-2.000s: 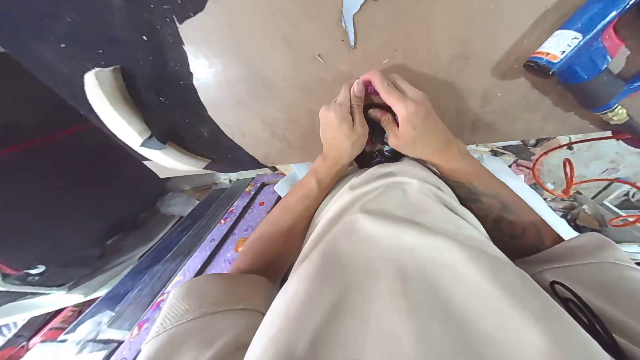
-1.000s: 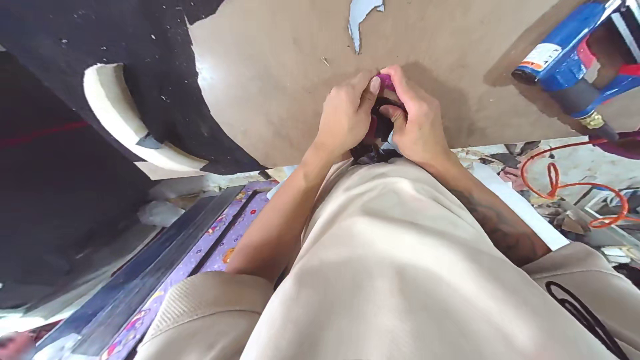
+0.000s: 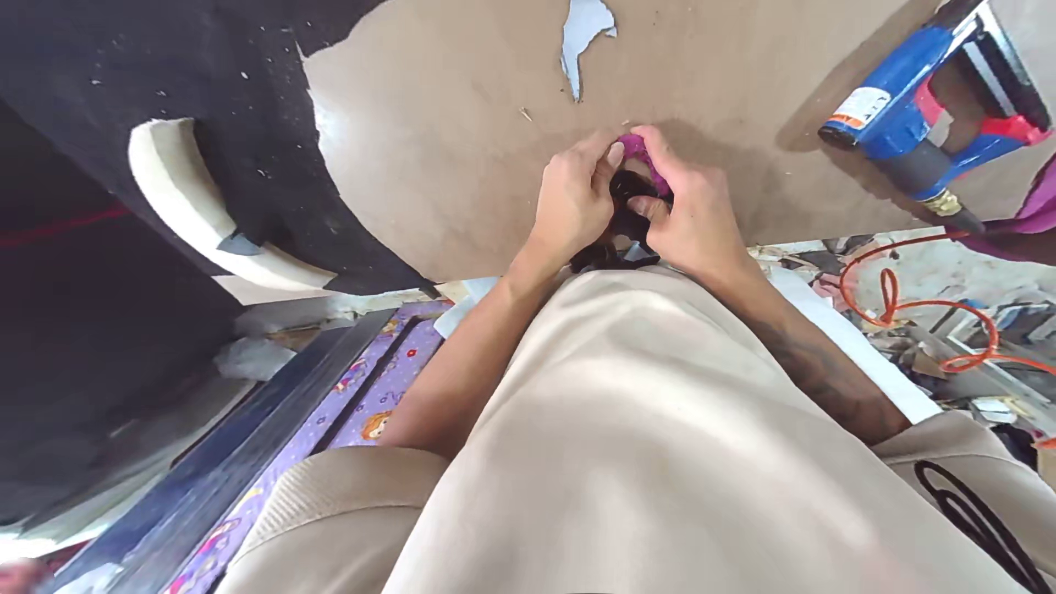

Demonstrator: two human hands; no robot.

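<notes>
Both my hands meet over the near edge of a brown board-topped table (image 3: 462, 148). My left hand (image 3: 577, 190) pinches a piece of purple fabric (image 3: 634, 147) between thumb and fingers. From the other side my right hand (image 3: 689, 194) grips the same fabric, its thumb bent inward over a dark item (image 3: 631, 194). That dark item, partly hidden by the hands and close to my beige clothing, cannot be made out clearly.
A blue pneumatic staple gun (image 3: 899, 124) lies at the right with an orange air hose (image 3: 916, 305) hanging below. A pale grey scrap (image 3: 584, 37) lies beyond my hands. At left, a curved cream foam piece (image 3: 181, 194) rests on black fabric (image 3: 247, 99). Debris covers the floor at right.
More of the purple fabric shows between my hands than two seconds ago. My hands stay together at the table's near edge.
</notes>
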